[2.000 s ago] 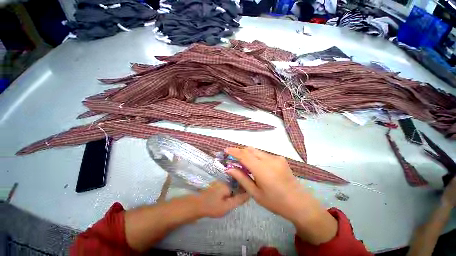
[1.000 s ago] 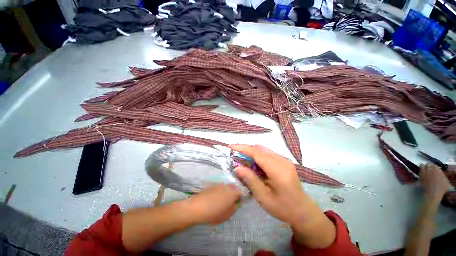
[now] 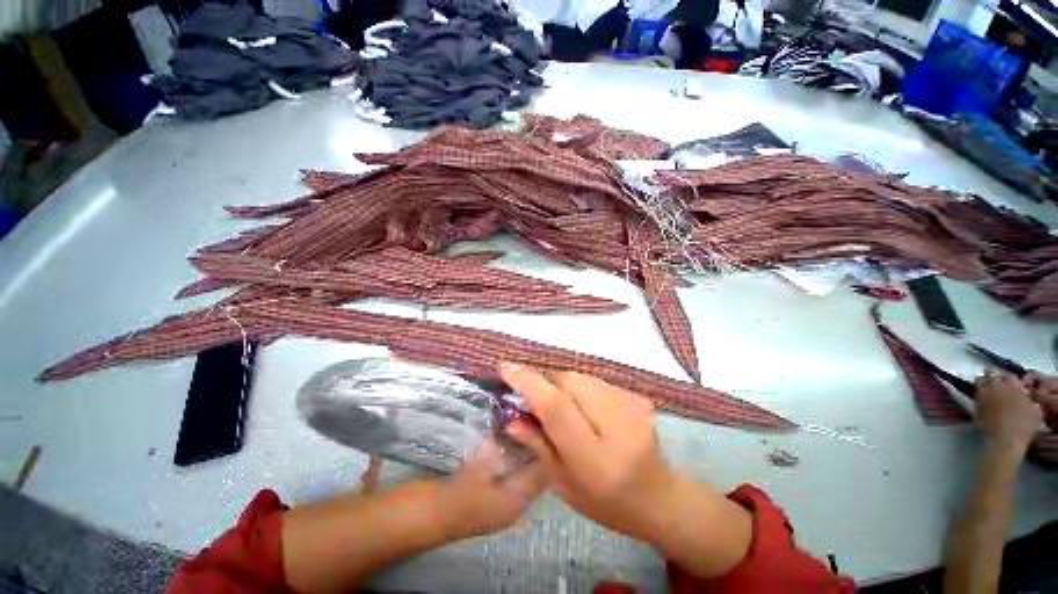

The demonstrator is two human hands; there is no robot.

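A silver coil of wire point(image 3: 389, 406) is held tilted and blurred above the table's near side. My left hand point(image 3: 493, 490) is at the coil's lower right part, fingers closed but blurred. My right hand point(image 3: 598, 447) is shut on small snips with red and purple handles point(image 3: 511, 406), against the coil's right end. The blades are hidden. A checked rust-brown strip point(image 3: 511, 348) lies just beyond my hands, its pointed end to the right with whitish thread.
A black phone point(image 3: 216, 403) lies left of the coil. A heap of checked strips point(image 3: 487, 174) spans the table behind. Dark garment bundles point(image 3: 447, 58) stand at the back. A neighbour's hands point(image 3: 1007, 412) hold scissors and a strip at right.
The coil and both my hands have shifted left, and the coil has changed its tilt. The neighbour's second hand now shows at right.
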